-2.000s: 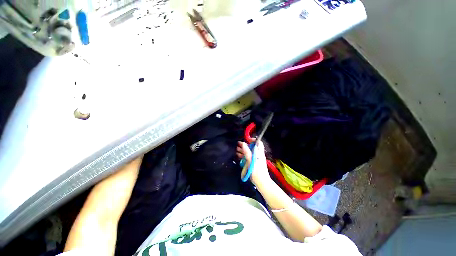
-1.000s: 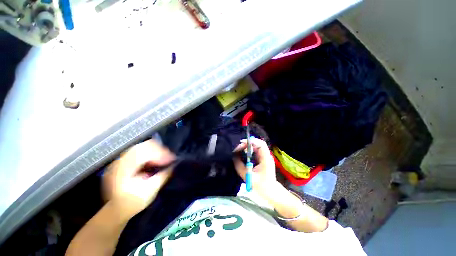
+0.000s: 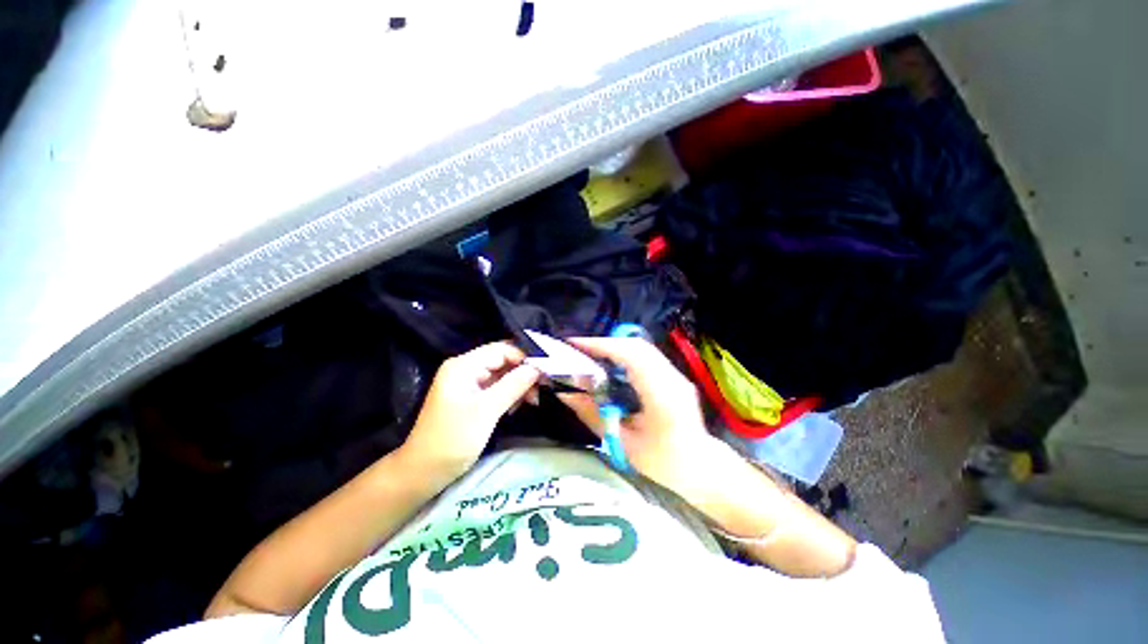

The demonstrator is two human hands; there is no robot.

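A dark garment (image 3: 567, 277) lies over the lap below the table edge. My left hand (image 3: 472, 400) pinches the garment at a small white label (image 3: 563, 357). My right hand (image 3: 655, 409) holds scissors with blue handles (image 3: 614, 434) and its fingertips also touch the label's right side. The blades are mostly hidden by the hand and cloth. A small blue tag (image 3: 473, 244) shows on the dark cloth near the table edge.
The white table (image 3: 315, 113) with a ruler scale runs across above the hands. A large dark garment pile (image 3: 844, 252) lies at the right, beside a red bin (image 3: 825, 78) and a red-rimmed basket with a yellow item (image 3: 745, 388). A pale wall stands at far right.
Both hands have come together at the white label over the lap. The scissors have turned, so their blades no longer show clearly. The view has tilted down, and the red snips have left it.
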